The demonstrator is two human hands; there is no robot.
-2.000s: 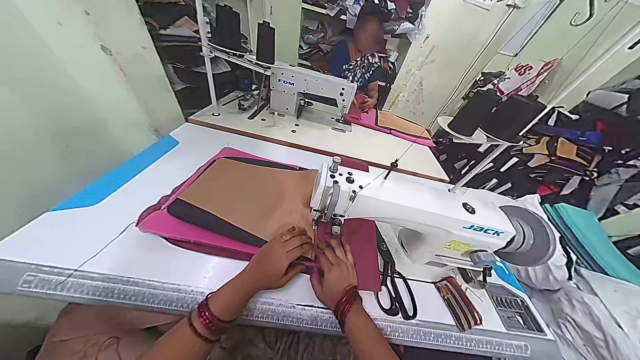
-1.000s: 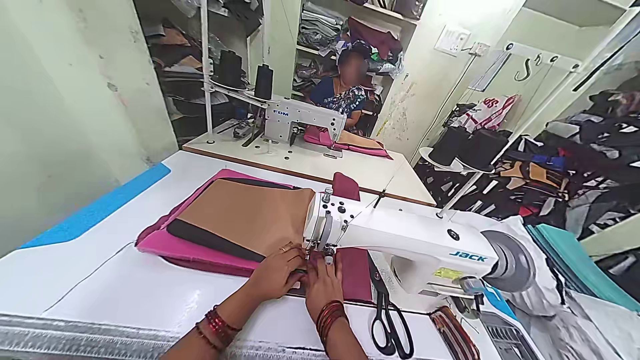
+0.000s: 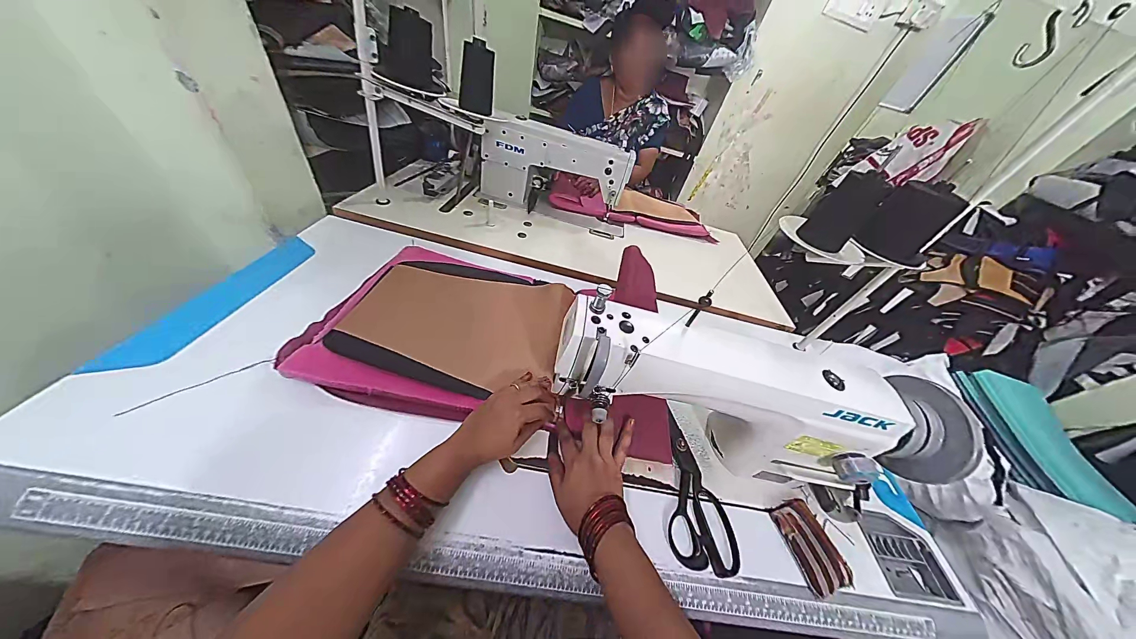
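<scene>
A white Jack sewing machine [image 3: 754,382] stands on the table, its needle area partly hidden by my fingers. Layered fabric pieces in tan [image 3: 453,319], black and magenta [image 3: 355,377] lie left of the machine head. My left hand [image 3: 510,417] pinches the fabric edge just left of the presser foot. My right hand [image 3: 590,466] lies on the maroon fabric [image 3: 646,430] in front of the needle, its fingers spread and pointing at the machine head. Another part of maroon fabric sticks up behind the machine head.
Black-handled scissors [image 3: 701,524] lie right of my right hand, beside a striped zipped pouch [image 3: 812,548]. A ruler strip [image 3: 497,568] runs along the front edge. Teal folded cloth [image 3: 1047,435] is at the right. Across, a person sits behind a second sewing machine [image 3: 555,155].
Since the earliest frame, a maroon fabric part has come into view standing up behind the machine head. Both hands remain at the needle area. The view has shifted somewhat.
</scene>
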